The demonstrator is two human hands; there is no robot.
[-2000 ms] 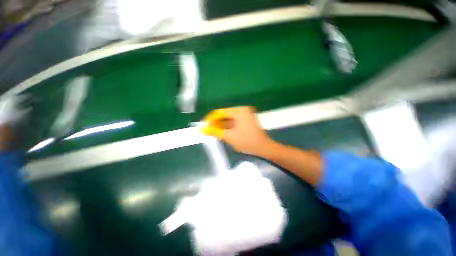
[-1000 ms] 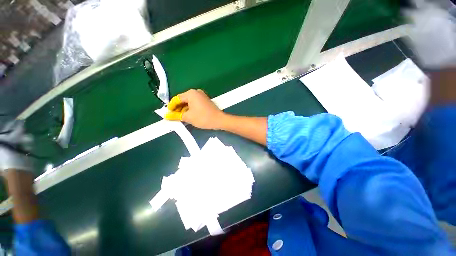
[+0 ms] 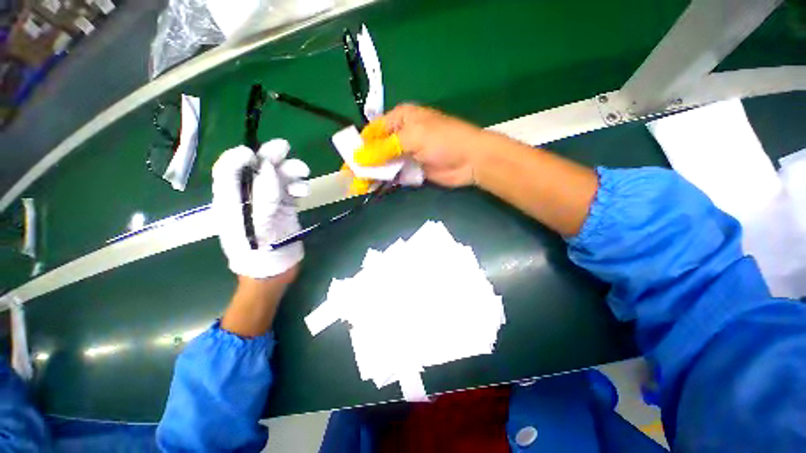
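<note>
My left hand (image 3: 262, 208), in a white glove, holds dark eyeglasses (image 3: 251, 199) above the pale rail. Their thin dark temples reach right toward my other hand. My right hand (image 3: 402, 150), bare with yellow finger covers, pinches a white sleeve (image 3: 358, 155) at a temple; the fingers partly hide the contact. A fanned pile of white sleeves (image 3: 429, 305) lies on the dark green bench in front of me.
Glasses with white sleeves lie on the green belt (image 3: 460, 62), at left (image 3: 183, 142) and beyond my right hand (image 3: 371, 71). A pale rail (image 3: 539, 129) and slanted post (image 3: 698, 44) stand at right. White sheets (image 3: 720, 155) lie right; a clear bag (image 3: 181, 35) is at the far side.
My left hand has come in from the left edge with the eyeglasses. My right hand has lifted a white sleeve to them. The view has shifted, and the belt's wrapped glasses appear farther right.
</note>
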